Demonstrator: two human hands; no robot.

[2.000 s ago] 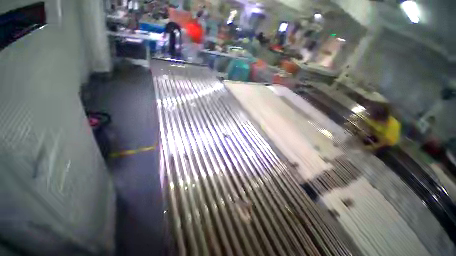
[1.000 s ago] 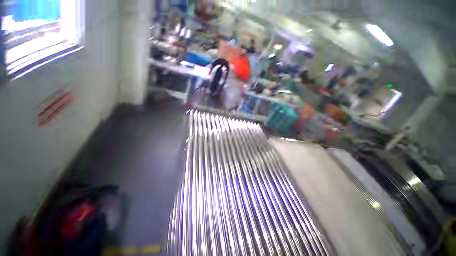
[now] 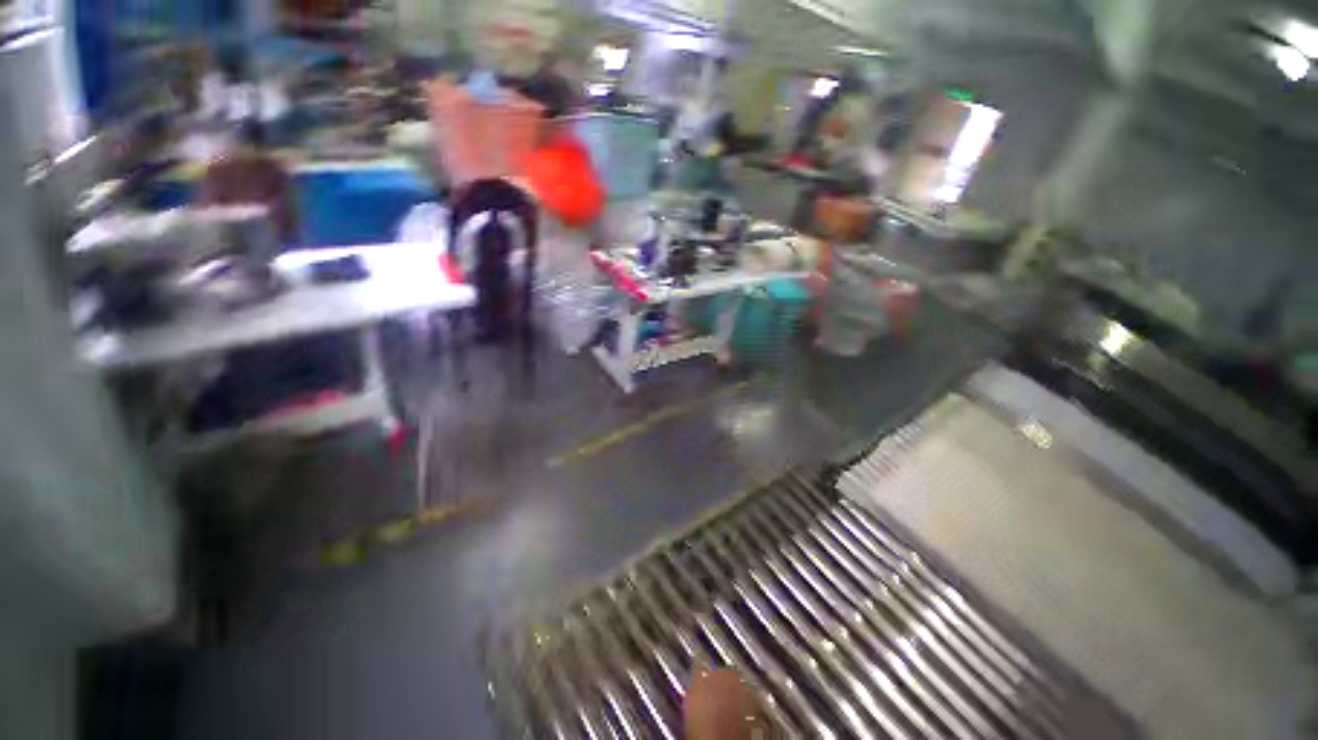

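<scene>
Shiny parallel steel tubes lie side by side on a long rack at the bottom centre. Their far ends stop in an uneven line. A small brown, blurred shape shows over the tubes at the bottom edge. It may be part of a hand, but I cannot tell whose or which one. No other part of my hands shows. A pale cream fabric surface lies right of the tubes.
A white strip and dark racks lie further right. Beyond the tubes is grey floor with a yellow line. White work tables, a black chair, an orange-red bundle and a turquoise bin stand behind. A pale wall is at left.
The view has moved towards the far end of the tubes. Tables, chair and bins look larger. The person in yellow has left the picture. The brown shape now shows at the bottom edge.
</scene>
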